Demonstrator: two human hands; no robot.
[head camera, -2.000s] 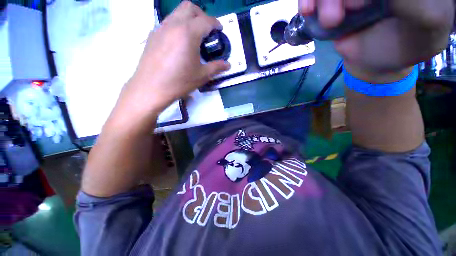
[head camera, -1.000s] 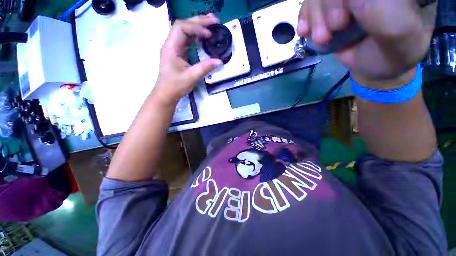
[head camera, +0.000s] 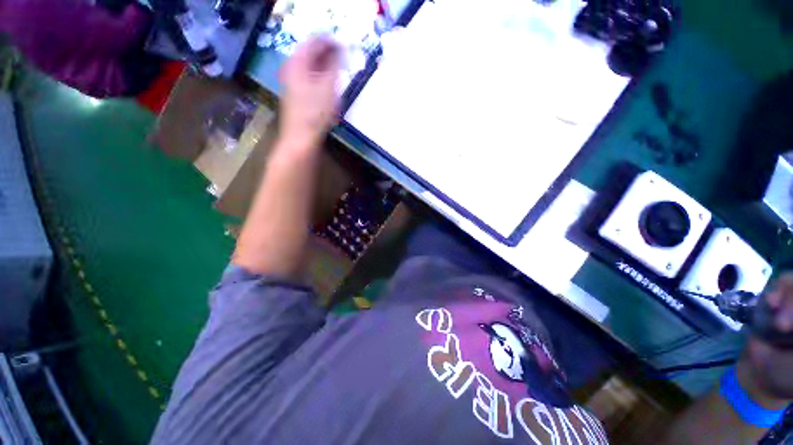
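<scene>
The assembly fixture has two white square plates (head camera: 626, 228) on a dark base at the right. A round black housing (head camera: 665, 223) sits in the nearer-to-mat plate; the other plate shows a dark round centre hole. My right hand (head camera: 776, 335), with a blue wristband, is cut off by the right edge and grips the electric screwdriver (head camera: 769, 315), its metal nose over the second plate's edge. My left hand (head camera: 311, 83) is blurred, at the loose white pile (head camera: 343, 26) on the bench's left; whether it holds anything is unclear.
The white mat (head camera: 487, 113) with its black edge lies between the pile and fixture. Dark parts (head camera: 628, 35) are grouped at its far corner, with small black parts (head camera: 669, 130) scattered beside it. Cardboard boxes (head camera: 187, 113) stand below the bench edge.
My left hand has left the housing and moved left to the white pile. The view has turned left, so the fixture appears lower right. My right hand still holds the screwdriver.
</scene>
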